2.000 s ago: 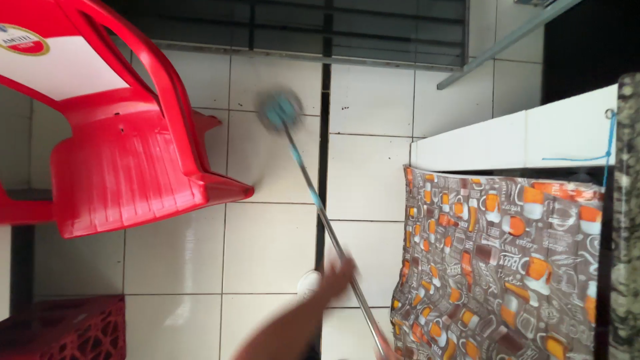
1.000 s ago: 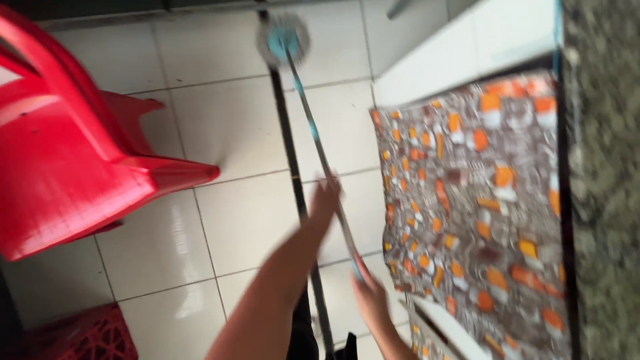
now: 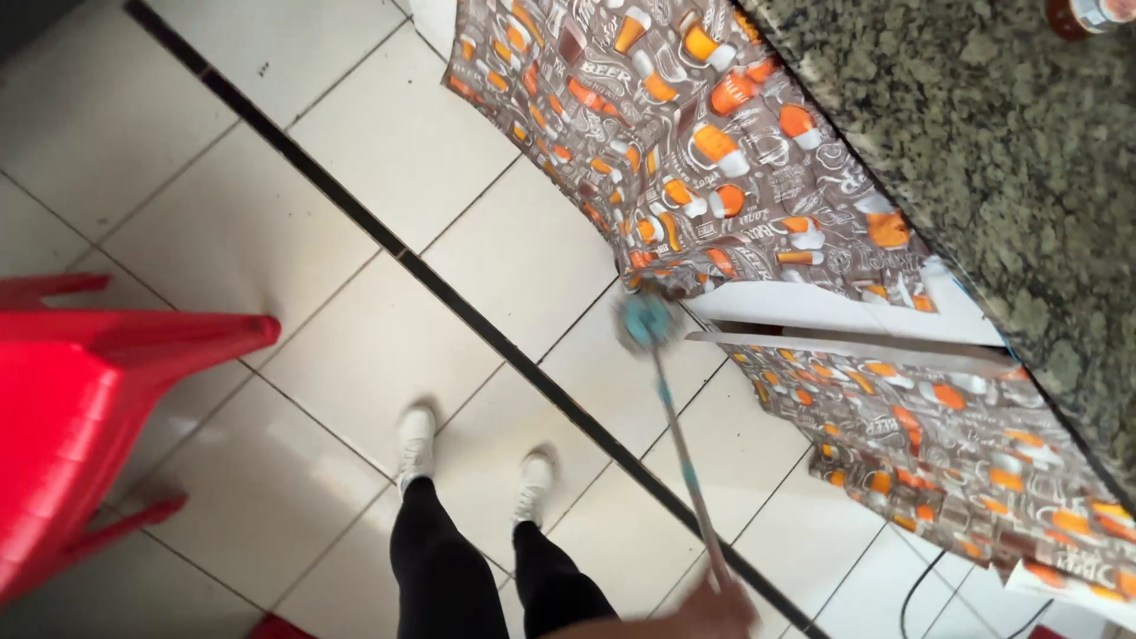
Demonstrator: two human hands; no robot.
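A round mop head (image 3: 646, 321) with a turquoise centre and a blurred grey fringe is at the tiled floor, close beside the lower corner of a beer-patterned curtain (image 3: 710, 169). Its thin handle (image 3: 688, 453), metallic with turquoise parts, runs down to the bottom edge of the head view. There my left hand (image 3: 721, 608), blurred by motion, is closed around the handle, its forearm coming in from the left. My right hand is out of view. The end of the handle beyond my left hand is hidden or cut off.
A red plastic chair (image 3: 62, 399) stands at the left. A granite countertop (image 3: 976, 151) edges the upper right above the curtains. A white panel (image 3: 825, 302) separates them. My white shoes (image 3: 417, 439) are on the tiles beside a dark floor strip (image 3: 479, 328). A cable lies bottom right.
The mop head has moved from the floor beyond the curtain to beside the curtain's lower corner. My right hand, on the handle earlier, has left the view. The view has turned markedly.
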